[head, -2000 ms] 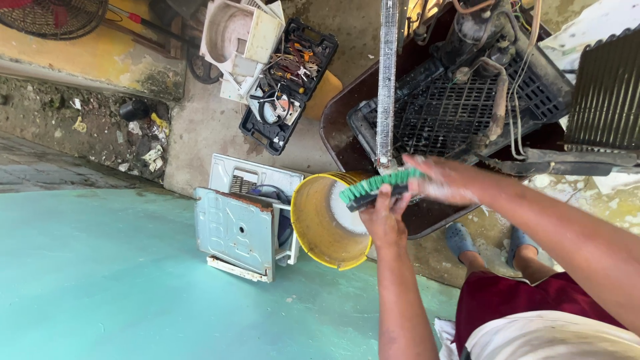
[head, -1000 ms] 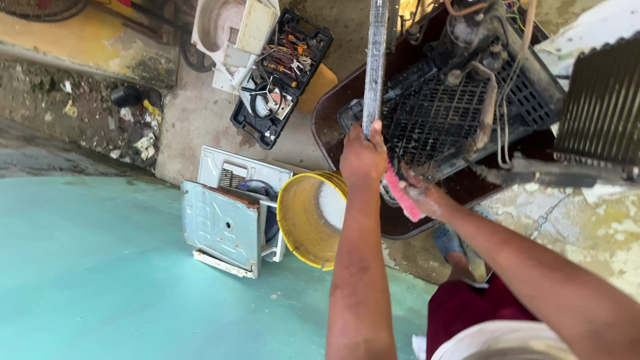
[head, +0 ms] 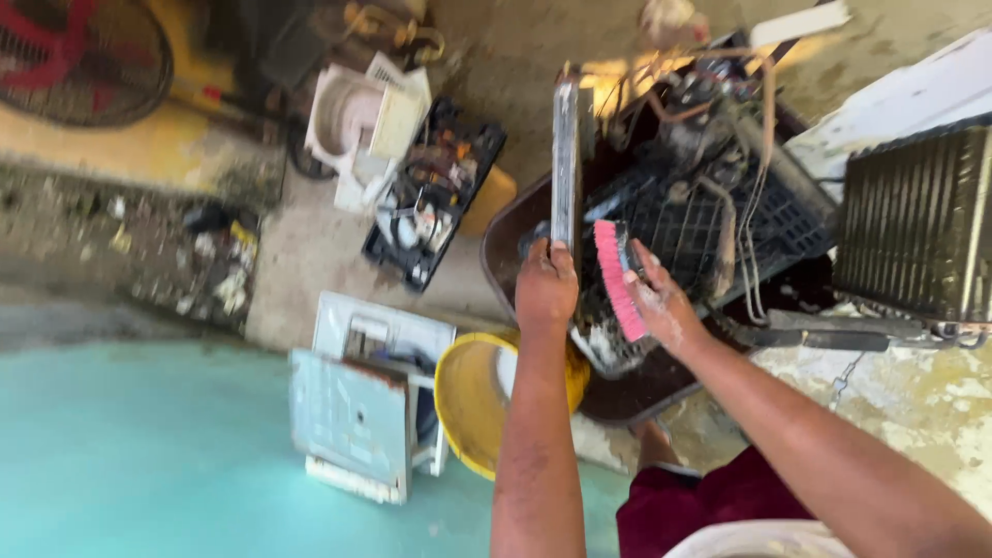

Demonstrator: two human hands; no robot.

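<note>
My left hand point(head: 547, 285) grips the near end of a long, narrow finned metal coil point(head: 565, 163), seen edge-on. In my right hand point(head: 659, 298) is a scrub brush point(head: 618, 283) with pink bristles, held just right of the coil and apart from it. Whitish suds cling to my right hand's fingers. Beneath both hands lies a dark brown tub point(head: 508, 248) that bears a black plastic grate and a compressor with copper pipes point(head: 767, 124). A yellow bucket point(head: 465, 403) with white foam inside stands beside my left forearm.
A black tool case point(head: 422, 271) full of tools lies beyond the tub at left. Rusty-edged, light blue metal panels point(head: 349, 418) lean beside the bucket. At right stands another finned coil point(head: 907, 225), with a black insulated pipe point(head: 845, 341) under it. A fan point(head: 85, 62) is at upper left.
Two seconds ago both my hands were at a brush showing green bristles, by the bucket. My left hand has since taken hold of the coil. The brush in my right hand now shows pink bristles.
</note>
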